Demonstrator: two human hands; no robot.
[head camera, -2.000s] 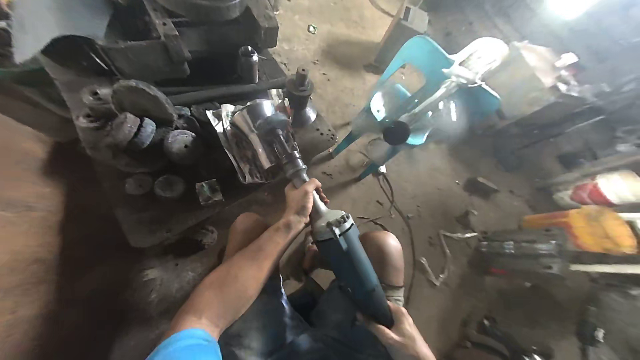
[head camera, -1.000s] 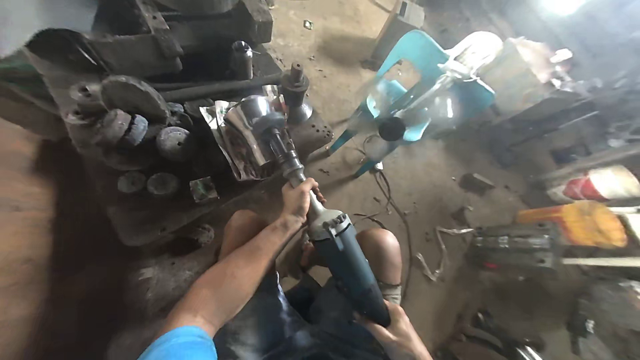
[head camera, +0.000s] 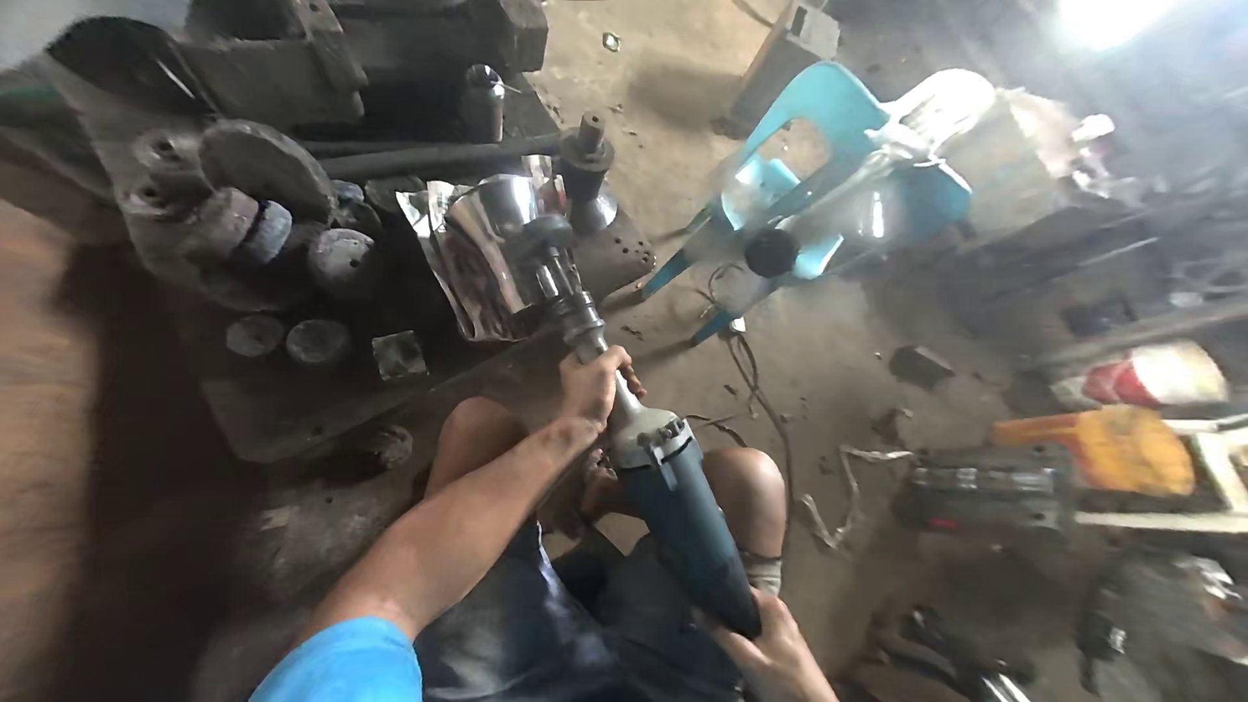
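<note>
A long blue-bodied electric die grinder (head camera: 682, 517) lies slantwise over my lap. My left hand (head camera: 593, 392) is wrapped around its grey metal neck. At the lower end, my right hand (head camera: 765, 648) holds the rear of the blue body. The tool's far end carries a round grinding head (head camera: 548, 232), which is at a shiny curved metal piece (head camera: 497, 210); whether they touch cannot be told. Crumpled shiny metal sheet (head camera: 468, 283) lies under and around that piece on the dark work surface.
Abrasive wheels (head camera: 341, 255) and a small square metal piece (head camera: 399, 356) lie at left on the metal plate (head camera: 283, 419). A rod (head camera: 429, 156) crosses behind. A blue plastic chair (head camera: 829, 107) stands beyond, a cable (head camera: 765, 390) trails on the floor, and a yellow object (head camera: 1121, 448) lies right.
</note>
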